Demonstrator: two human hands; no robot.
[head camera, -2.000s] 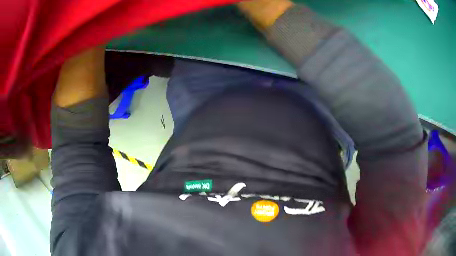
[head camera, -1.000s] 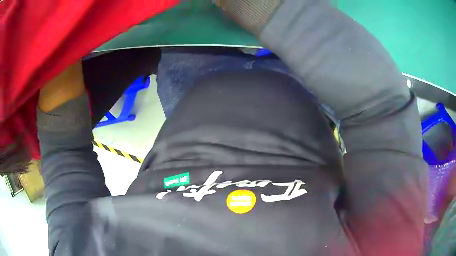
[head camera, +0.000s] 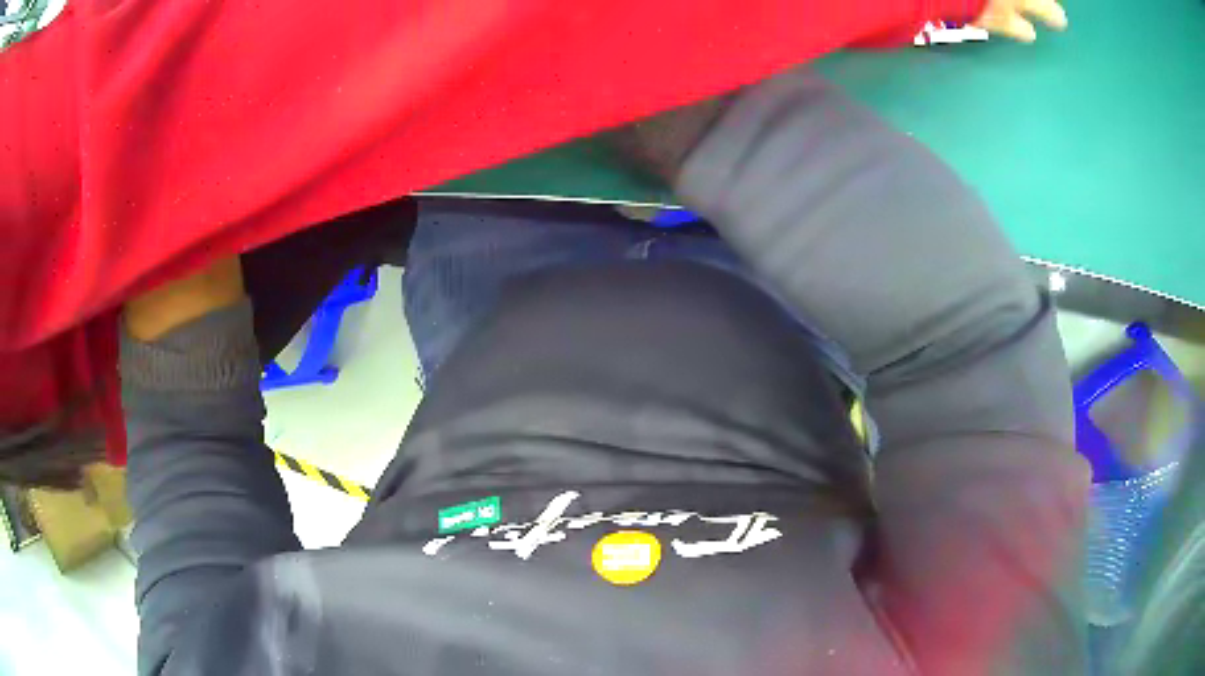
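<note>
A red sleeve (head camera: 436, 106) of another person crosses in front of me and covers the near-left part of the green bench (head camera: 1057, 145). My left forearm and bare wrist show at the left, but the red cloth hides my left hand. My right arm bends over the bench edge, and its cuff runs under the red sleeve, so my right hand is hidden. A small white printed piece (head camera: 949, 33) lies on the bench at the top right, beside the other person's hand (head camera: 1020, 16). No camera housing or tool shows.
Blue stools stand below the bench, one at the left (head camera: 317, 337) and one at the right (head camera: 1117, 396). A cardboard box (head camera: 79, 518) is at the lower left. Yellow-black tape (head camera: 317, 472) marks the floor. The bench's front edge runs across above my lap.
The red sleeve has extended rightward across the view, and the other person's hand now shows at the top right. My right wrist has gone behind the sleeve.
</note>
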